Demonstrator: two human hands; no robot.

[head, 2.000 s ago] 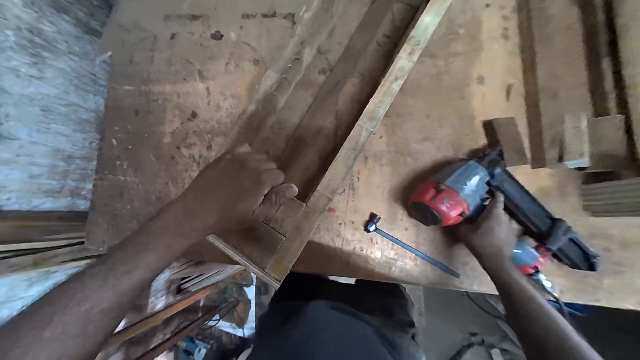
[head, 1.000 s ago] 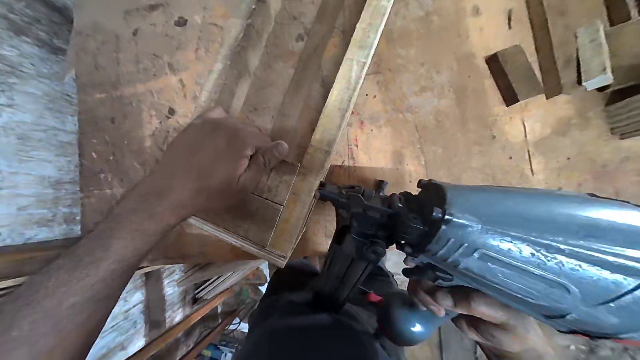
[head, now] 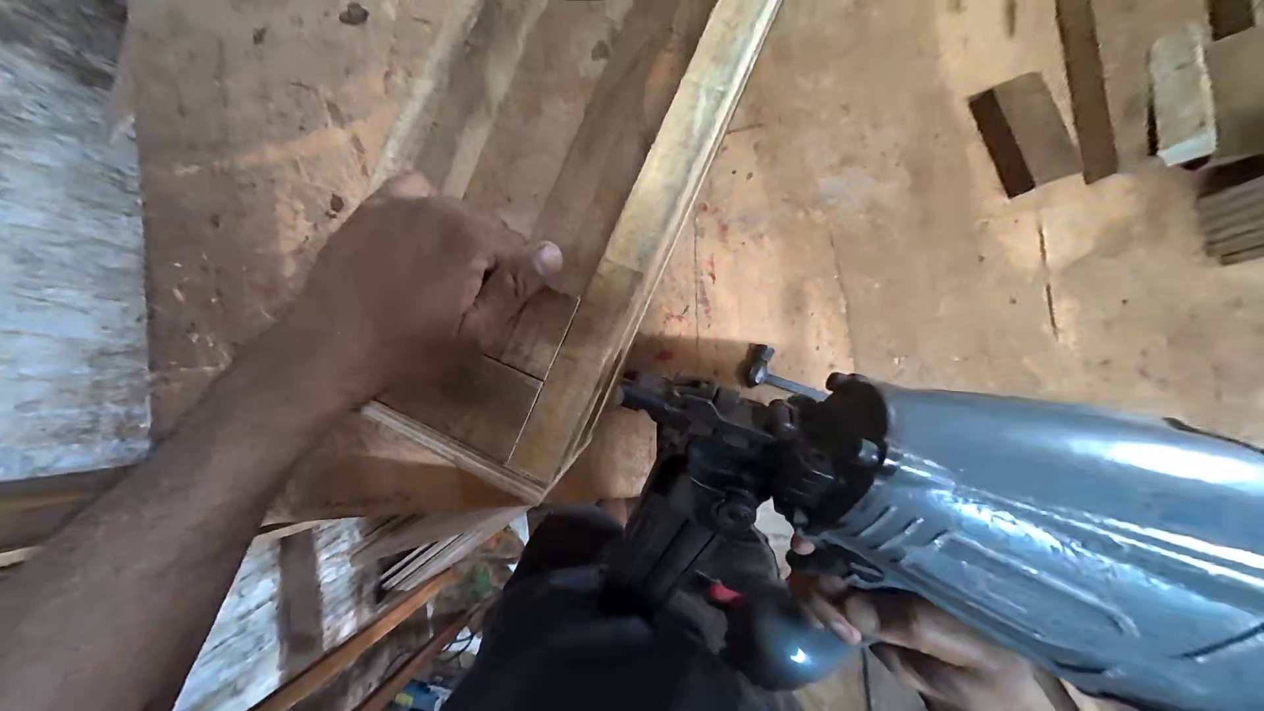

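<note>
My left hand [head: 425,276] is closed around a rail of the wooden frame [head: 632,237], near the frame's lower corner; its thumb lies on top and most of its fingers are hidden. From the lower right, my right hand [head: 918,632] grips a pneumatic nail gun [head: 1047,494] by its handle. The gun's black nose [head: 642,391] points left at the outer side of the frame's corner, touching it or very close. Fine joint lines show between the wood pieces there. Behind the gun lies a small hammer-like metal tool [head: 762,367], partly covered.
The frame rests on a worn wooden workbench [head: 889,247], its corner at the near edge. Wood offcuts [head: 1027,133] and stacked pieces [head: 1229,212] lie at the upper right. Below the bench at the lower left are long wood strips [head: 355,642].
My right hand has brought the nail gun from the right side of the bench to the frame's corner and turned it, nose to the left. My left hand stays near the corner.
</note>
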